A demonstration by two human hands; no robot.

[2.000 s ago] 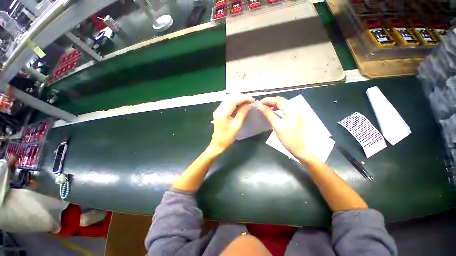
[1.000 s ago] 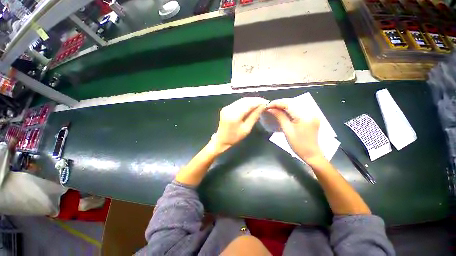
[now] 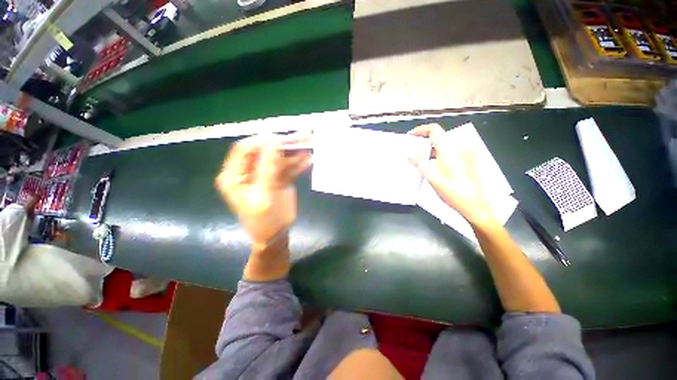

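A bright white sheet (image 3: 365, 165) is spread flat between my hands above the green bench. My right hand (image 3: 454, 174) pinches its right edge between thumb and fingers. My left hand (image 3: 261, 185) is blurred at its left side, fingers towards the upper left corner; whether they grip the sheet cannot be told. More white sheets (image 3: 482, 159) lie under and beside my right hand. A small curled sheet with a dark grid of marks (image 3: 563, 189) lies to the right. A thin dark pointed tool (image 3: 545, 236) lies between them.
A long blank white paper (image 3: 605, 167) lies at the right. A pale board (image 3: 445, 63) sits beyond the bench's pale edge, with trays of packs (image 3: 620, 37) on a brown board at upper right. A dark device (image 3: 99, 199) and beaded loop (image 3: 106, 243) lie left. A person's sleeve (image 3: 44, 260) shows lower left.
My hands were close together at the fingertips; my left hand has moved away to the left, and a white sheet now shows broadly between them. The view has shifted slightly.
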